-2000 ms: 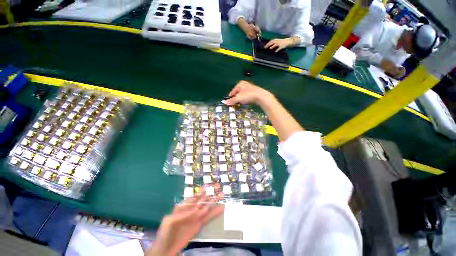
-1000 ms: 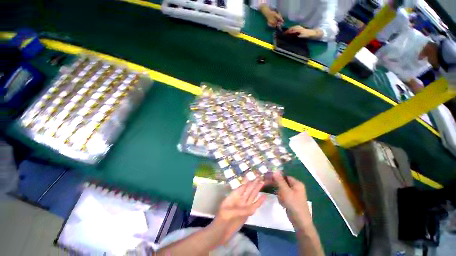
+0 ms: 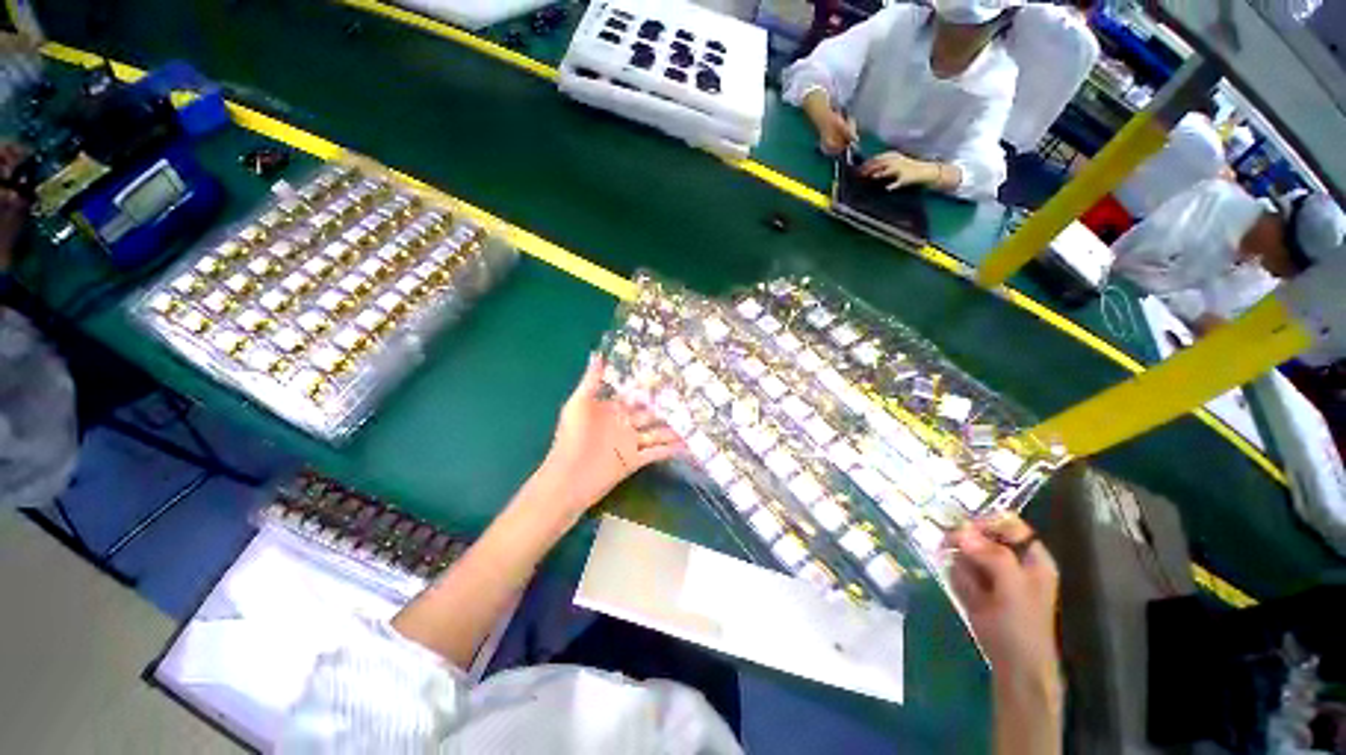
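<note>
A clear blister tray with rows of small pale and gold modules is raised and turned at an angle in front of me. My left hand holds its left edge, fingers partly under it. My right hand grips its lower right corner. A thin dark tool, likely tweezers, shows at my right fingers. A second tray seems to lie under or behind the held one; I cannot tell how they touch. A white adhesive strip with a beige left part lies at the near bench edge.
A stack of module trays lies left, beyond it a blue device. A green conveyor with yellow edging runs behind. Yellow posts and a grey box stand right. A box of white papers is below the bench. People work opposite.
Both hands have moved apart to the tray's two sides. The tray has been lifted and turned. The view has shifted, showing more of the left side.
</note>
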